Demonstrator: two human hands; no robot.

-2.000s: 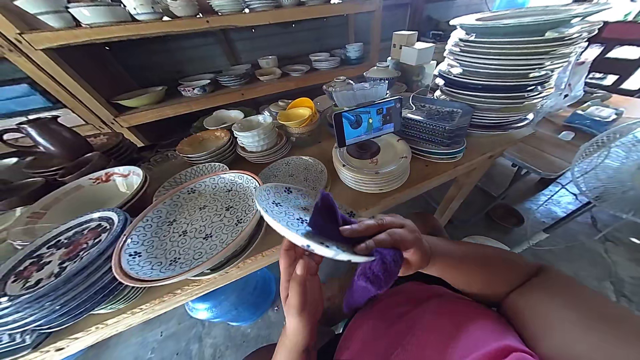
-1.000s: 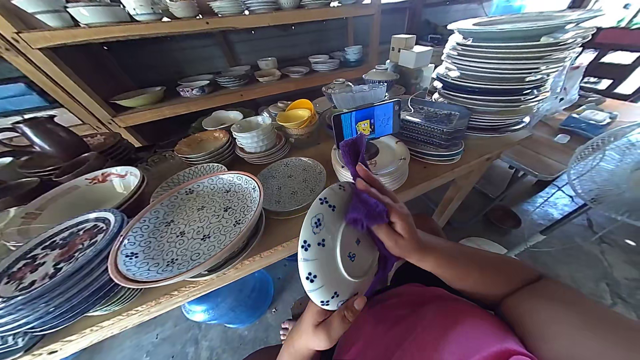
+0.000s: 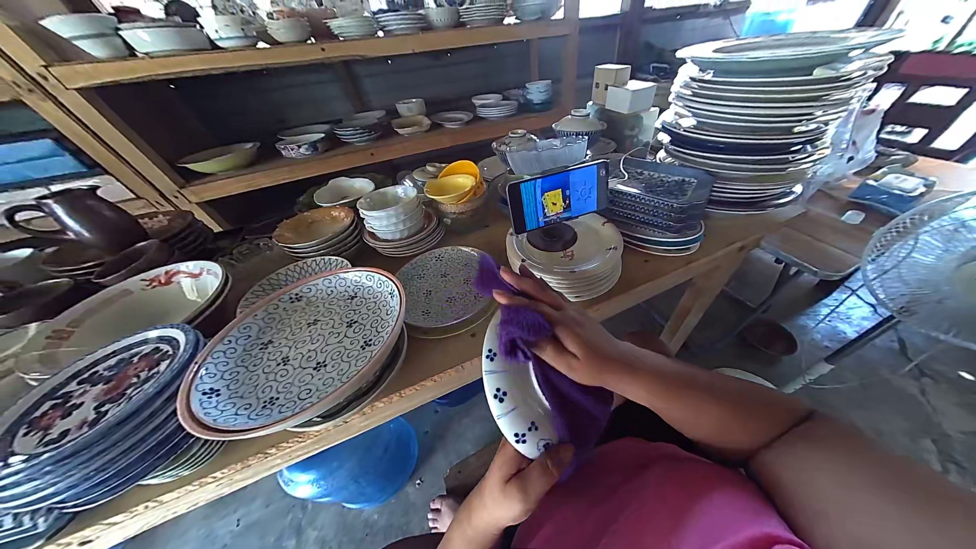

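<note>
My left hand [image 3: 512,482] grips the lower rim of a white plate with small blue flowers [image 3: 509,396], tilted steeply over my lap. A purple cloth [image 3: 526,328] lies bunched under my right hand [image 3: 573,335], which presses it on the plate's upper part; the cloth hangs down across the plate's right side. Just beyond the plate, a round patterned plate [image 3: 444,286] rests on the wooden table. To its left is a large oval platter with blue scrolls and a brown rim [image 3: 297,351], on top of other dishes.
A phone [image 3: 558,197] stands on a stack of cream plates [image 3: 583,263]. Tall stacked plates [image 3: 770,122] rise at the right, and blue-rimmed plates [image 3: 99,396] at the left. Bowls fill the wooden shelves [image 3: 366,164] behind. A fan [image 3: 926,267] stands far right, a blue basin [image 3: 354,465] below the table.
The plate has turned from showing its patterned face to a steep tilt showing its underside. My right hand and the cloth have moved over it, most recently down from near the phone onto its upper part.
</note>
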